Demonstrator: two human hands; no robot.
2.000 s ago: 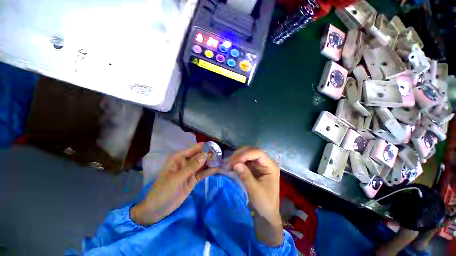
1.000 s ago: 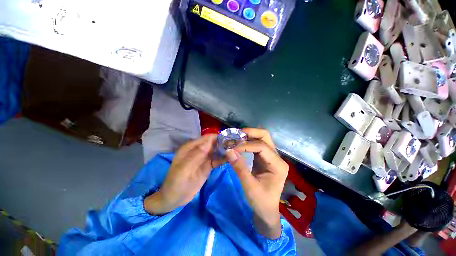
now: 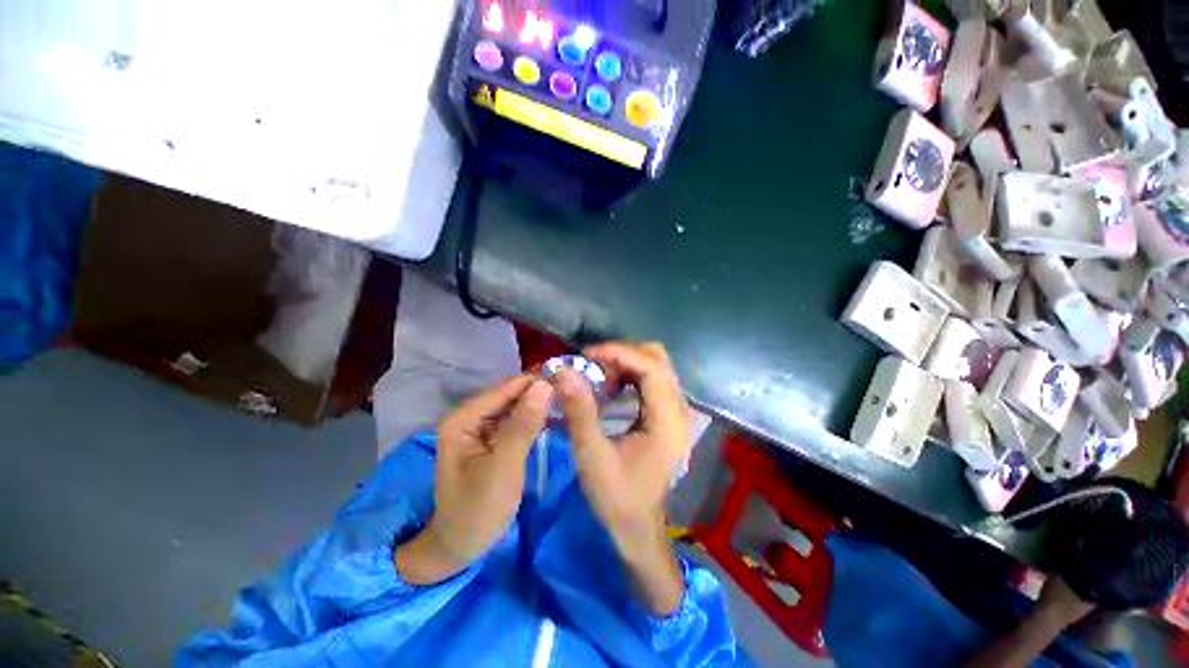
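A round shiny silver disc (image 3: 574,371) is held above my lap, just off the bench's front edge. My right hand (image 3: 626,437) grips it, with the thumb over its face and the fingers behind. My left hand (image 3: 485,463) pinches at the disc's left side with thumb and forefinger. The fingers cover much of the disc. Whether a film or housing is under it cannot be told.
A pile of pink-and-white housings (image 3: 900,411) lies on the green bench (image 3: 730,261) at right. A tape dispenser (image 3: 570,127) and white foam box (image 3: 300,196) stand at the back left. Below are a brown carton (image 3: 196,307) and red stool (image 3: 782,568). A black fan (image 3: 1119,546) and another person's arm show lower right.
The disc was more face-on a second ago; now it is tilted flatter, with my right thumb over it. My hands have shifted slightly left. The camera view has also shifted.
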